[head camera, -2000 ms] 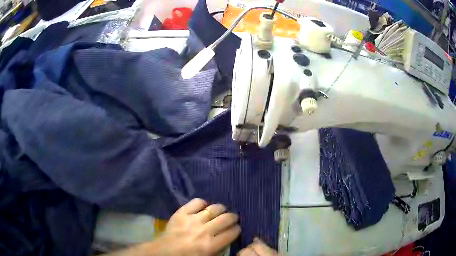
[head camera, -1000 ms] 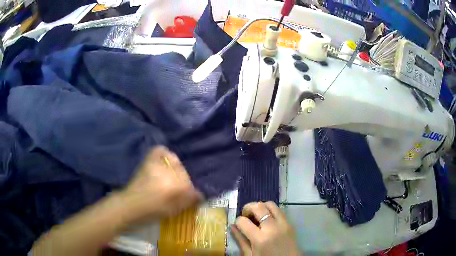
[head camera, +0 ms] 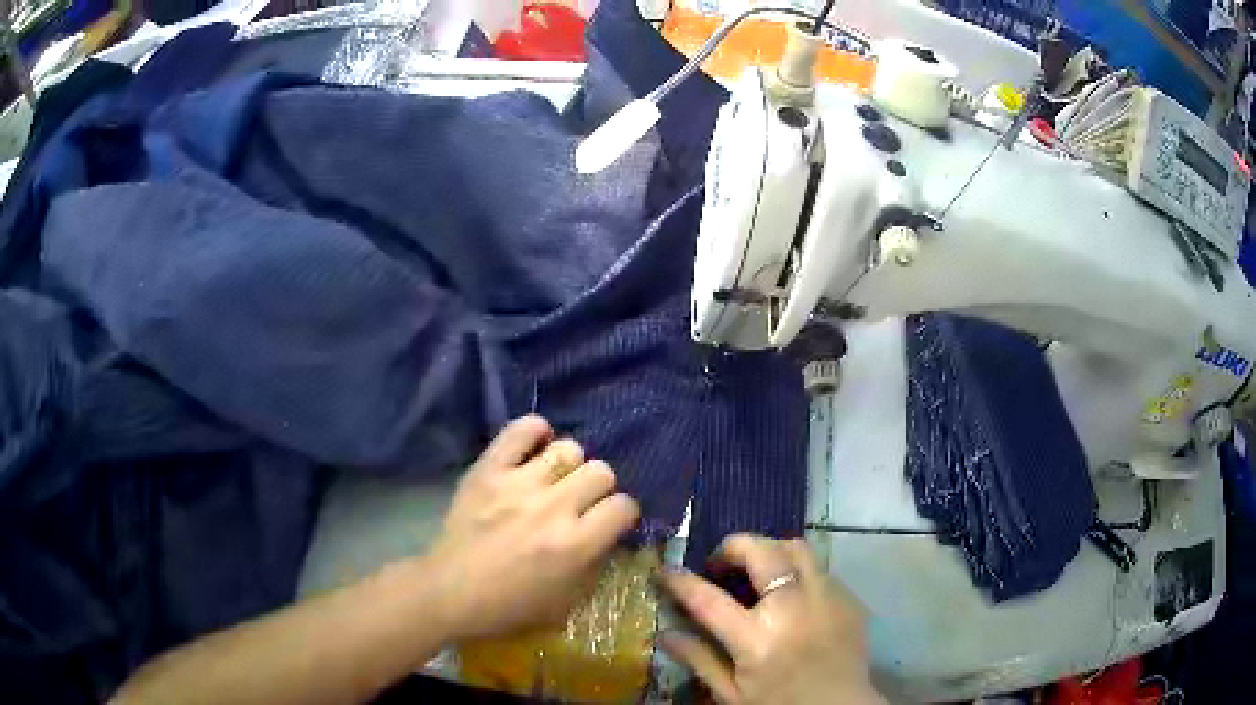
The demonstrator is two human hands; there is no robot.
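Observation:
The navy ribbed garment body (head camera: 262, 276) lies in a large heap at left and reaches to the needle. A narrow dark navy ribbed band (head camera: 751, 455) runs from under the machine head toward me. My left hand (head camera: 537, 517) has its curled fingers on the garment's near edge, gripping cloth there. My right hand (head camera: 771, 620) holds the near end of the band between thumb and fingers. The two cloths lie side by side near the hands, with a narrow gap at their near ends. The presser foot is mostly hidden by the machine head.
The white sewing machine (head camera: 1019, 234) stands over the bed at right, its lamp (head camera: 620, 135) left of the head. A stack of cut bands (head camera: 999, 455) lies under the arm. Taped yellow-orange sheets (head camera: 565, 640) are below my left hand. A control panel (head camera: 1185, 172) is at upper right.
My left hand has moved right and slightly down, bringing the garment edge beside the band. My right hand stays at the band's near end. The view has shifted, so the machine sits farther right and higher.

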